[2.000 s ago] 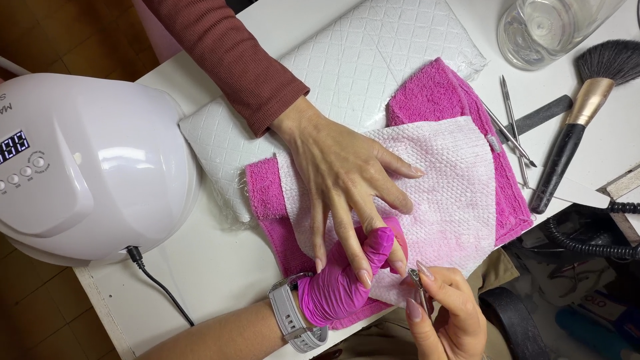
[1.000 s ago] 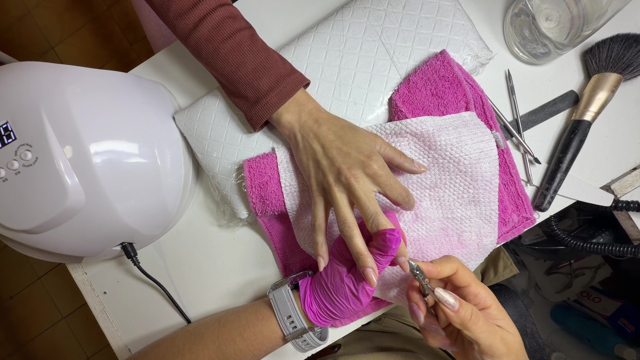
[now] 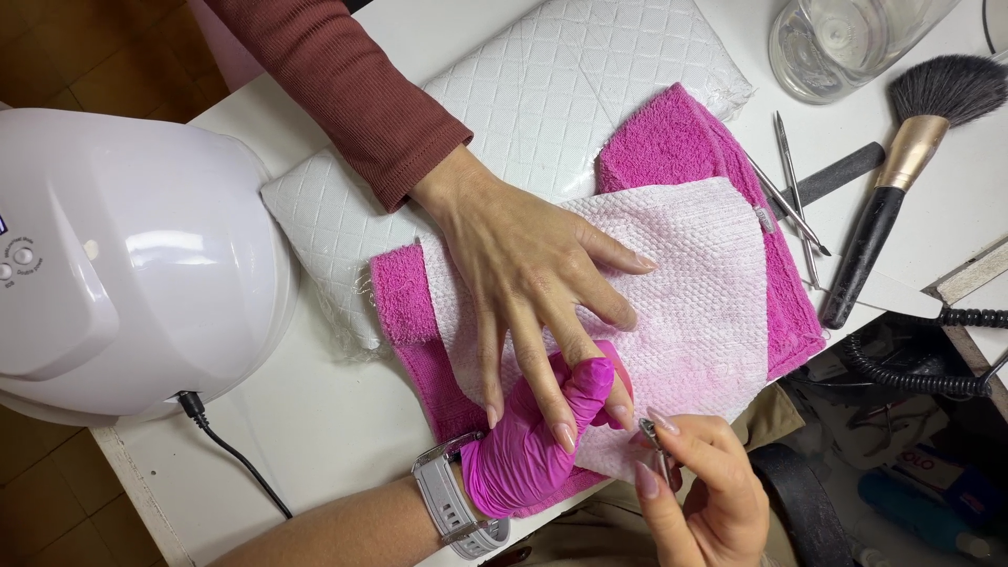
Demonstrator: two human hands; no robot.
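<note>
My left hand, in a pink glove with a grey watch at the wrist, holds one finger of another person's hand from below, its thumb across that finger. The other person's palm faces down with the fingers spread over a white textured paper towel. Bare, with long nails, my right hand grips a small metal nipper near the held fingertip; a small gap shows between them. Under the paper towel lies a pink terry towel. The nipper's lower part is hidden by my fingers.
A white nail lamp with a black cable stands left. Behind the hands is a white quilted cushion in plastic. On the right lie metal manicure tools, a dark nail file, a black-bristled brush and a clear glass container.
My right hand has changed its grip on the nipper and drawn its fingers closer together than one second ago. My left hand keeps hold of the finger.
</note>
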